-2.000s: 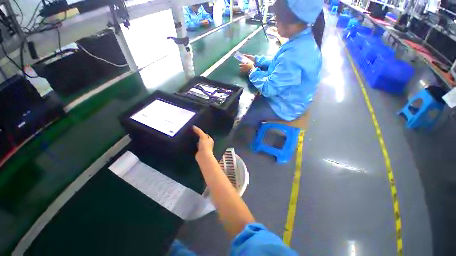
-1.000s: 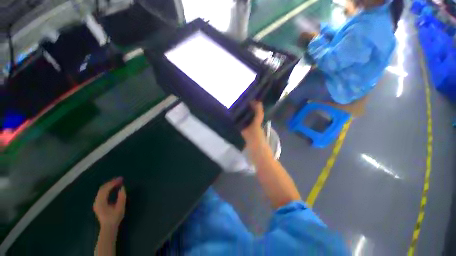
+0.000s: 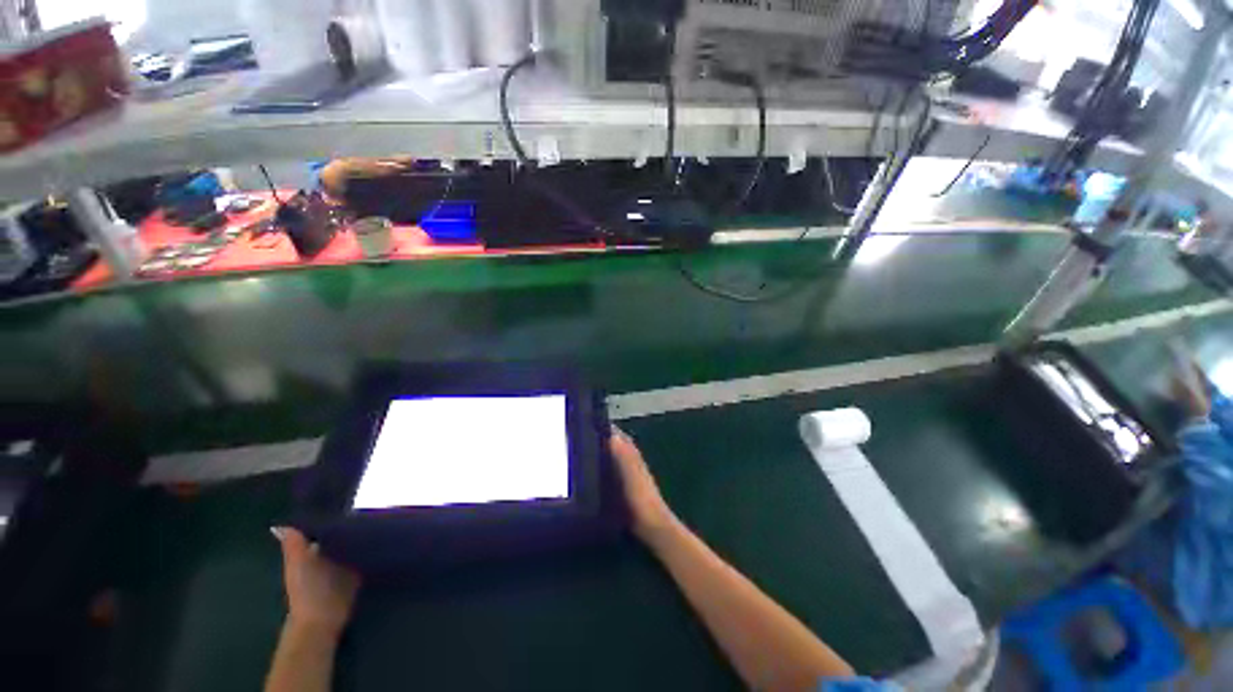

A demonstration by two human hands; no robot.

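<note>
A tablet with a glowing white screen lies in a thick black foam tray over the green bench. My left hand holds the tray's near left corner. My right hand holds its right side. The fingers are partly hidden by the tray. A label roll lies to the right, its printed strip unrolled toward the near edge.
Another black tray with a silvery unit stands at the right, by a coworker's blue sleeve. A blue stool is below. Dark trays stand at far left. A shelf with hanging cables crosses above.
The tray with the lit tablet has moved left, away from the other tray and past the label roll. My left hand has taken hold of it too. The view has turned left.
</note>
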